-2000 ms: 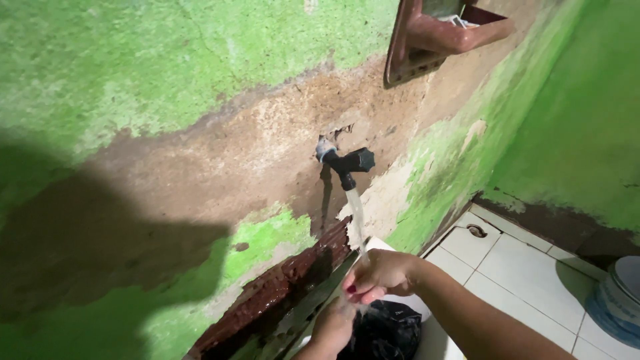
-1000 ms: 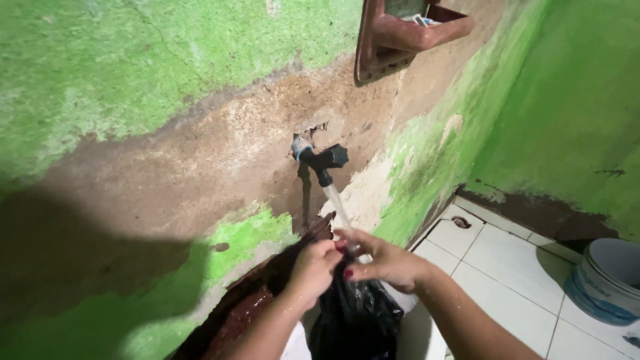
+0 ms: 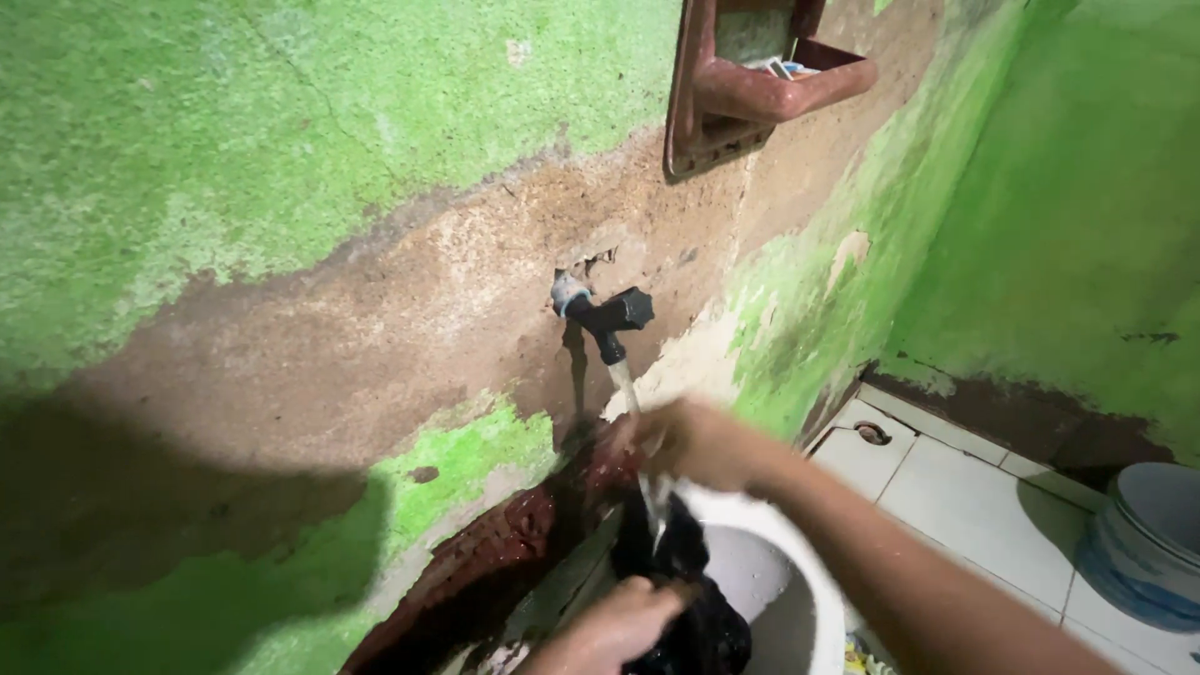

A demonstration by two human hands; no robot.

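Note:
Water runs from a black plastic tap [image 3: 614, 317] on the peeling wall. My right hand [image 3: 680, 445] is in the stream just below the spout, blurred, its fingers mostly hidden behind its back. Lower down, my left hand [image 3: 633, 614] is closed on a wet black plastic bag [image 3: 703, 619], whose upper part rises toward the falling water. The bag hangs over the left side of a white tub [image 3: 825, 609]. Whether my right hand also holds part of the bag cannot be told.
A reddish-brown wall shelf [image 3: 787, 94] with small items juts out above the tap. A blue-and-white bucket [image 3: 1139, 548] stands on white floor tiles [image 3: 975, 516] at the right, near a round floor drain [image 3: 873, 433]. A dark red ledge [image 3: 506, 534] runs along the wall.
My hands were close together under the stream; now my left hand is lower, on the black bag, and my right hand is up near the spout. More of the white tub shows.

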